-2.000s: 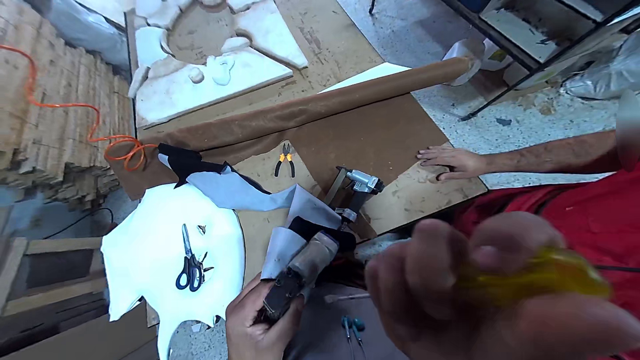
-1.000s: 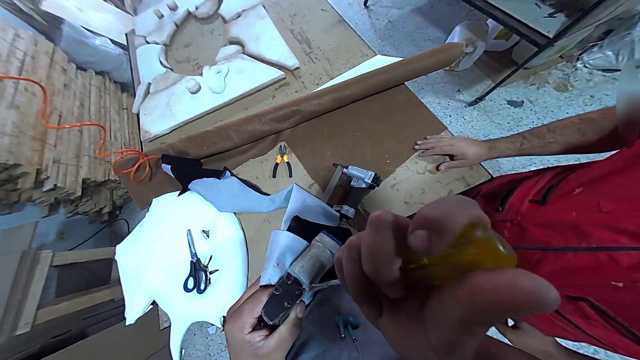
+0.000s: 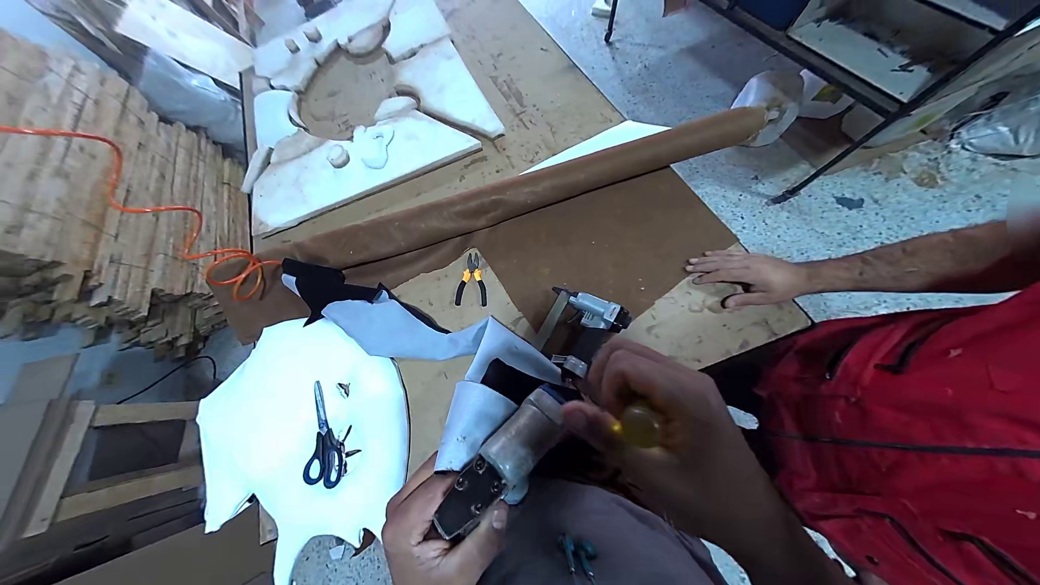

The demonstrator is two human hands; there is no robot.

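Observation:
My left hand (image 3: 443, 528) is closed around a worn metal tool body (image 3: 520, 447) with a black screwed end plate, above my lap. My right hand (image 3: 658, 431) grips a yellow translucent handle (image 3: 642, 424), its far end hidden, close to the tool's other end. Grey and black fabric pieces (image 3: 479, 414) lie behind the tool. Just beyond, a pneumatic stapler (image 3: 597, 309) rests on the table. Pliers with yellow and black handles (image 3: 471, 280) lie farther off. Black-handled scissors (image 3: 325, 447) sit on a white sheet of material (image 3: 268, 406) at the left.
A roll of brown fabric (image 3: 528, 191) crosses the table, with white shaped slabs (image 3: 366, 179) behind it. An orange coiled hose (image 3: 195, 219) hangs by stacked wood strips (image 3: 97, 187). At the right, a person in red (image 3: 918, 406) rests a hand (image 3: 756, 276) on the table.
My right hand with the yellow handle has moved in closer to the tool's end; the handle now points toward the camera. My left hand still holds the tool. The other person's hand stays on the table.

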